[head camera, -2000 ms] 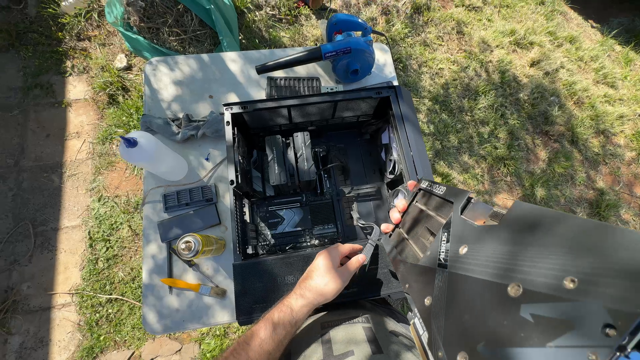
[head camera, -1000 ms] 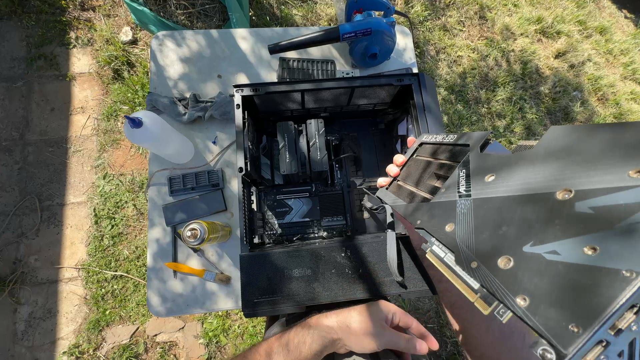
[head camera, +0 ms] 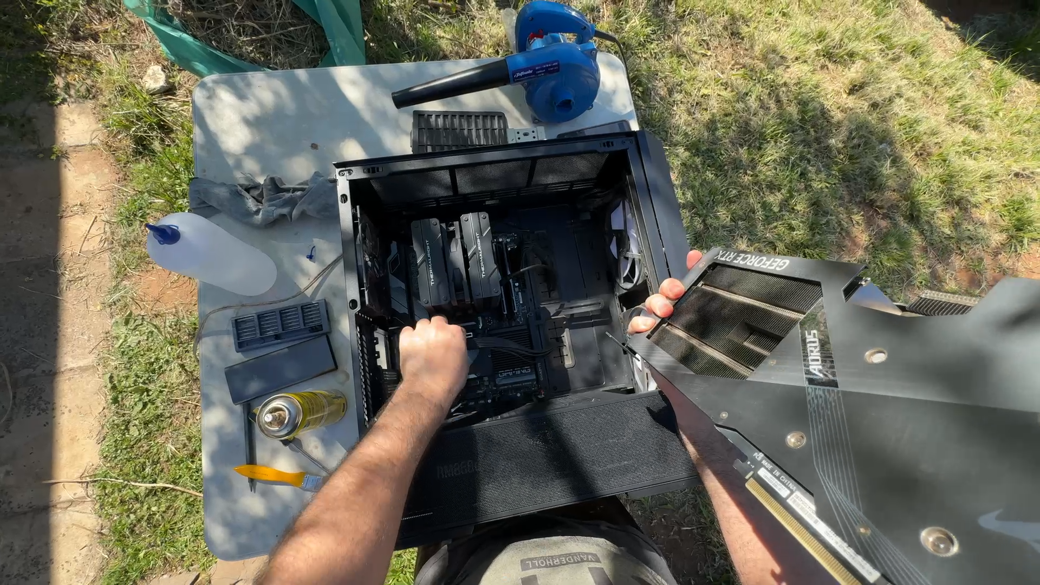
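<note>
My right hand (head camera: 660,305) grips the end of a large graphics card (head camera: 877,422), held up at the right of the open black computer case (head camera: 548,455); most of that hand is behind the card. The card's backplate faces up, with its gold edge connector low. My left hand (head camera: 434,357) reaches into the case, knuckles up and fingers curled down over the motherboard (head camera: 520,378), just below the twin-tower CPU cooler (head camera: 457,260). Its fingertips are hidden, so whether it grips anything cannot be told.
Around the case on the white table (head camera: 268,106) are a blue blower (head camera: 561,73), a dust filter (head camera: 459,130), a grey cloth (head camera: 264,199), a plastic bottle (head camera: 215,253), a screwdriver bit case (head camera: 280,325), a spray can (head camera: 301,413) and a yellow-handled brush (head camera: 276,475).
My left hand has moved from the case's near edge up into its interior. The graphics card stays in my right hand. The dark cable my left hand touched two seconds ago is out of it.
</note>
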